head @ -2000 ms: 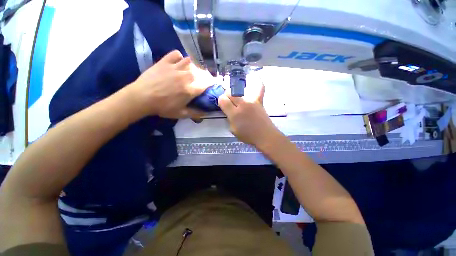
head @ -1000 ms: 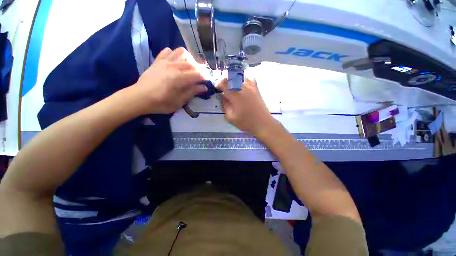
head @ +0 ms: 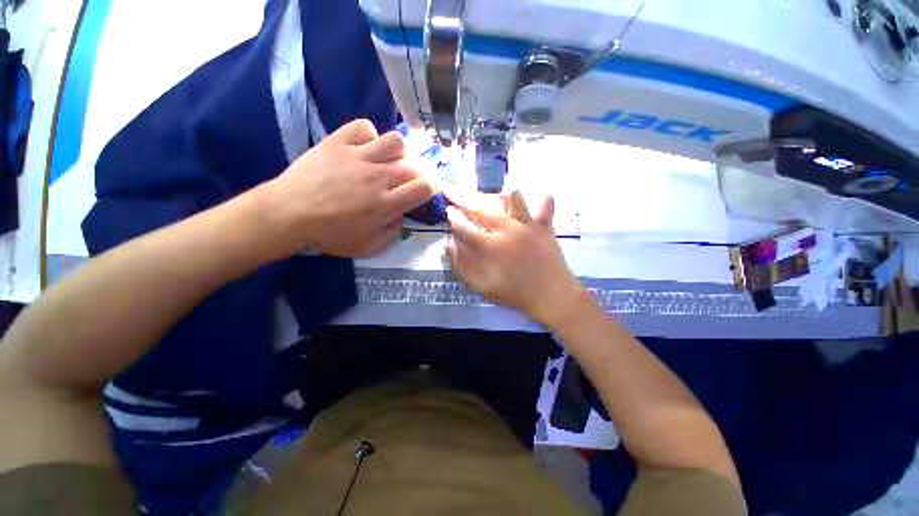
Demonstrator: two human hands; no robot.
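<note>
A navy garment piece (head: 191, 131) with a white stripe lies left of the needle and hangs over the table's front edge. My left hand (head: 348, 189) lies on it, fingers bent, gripping its edge just left of the presser foot (head: 446, 151). My right hand (head: 507, 247) is right of it, below the needle area, with thumb and index fingertips pinching the tip of the navy cloth. Its other fingers are raised. The cloth under the fingertips is partly hidden and washed out by the machine's light. The white sewing machine (head: 645, 91) stands behind both hands.
A ruled grey strip (head: 645, 302) runs along the table's front edge. Small purple and brown labels (head: 776, 257) and white scraps (head: 824, 267) lie at the right. The control panel (head: 846, 156) is above them. A dark navy heap (head: 796, 413) is below the table at right.
My right hand has moved slightly down and toward me from the needle area, and its outer fingers have spread. My left hand still holds the cloth. The camera view has shifted slightly.
</note>
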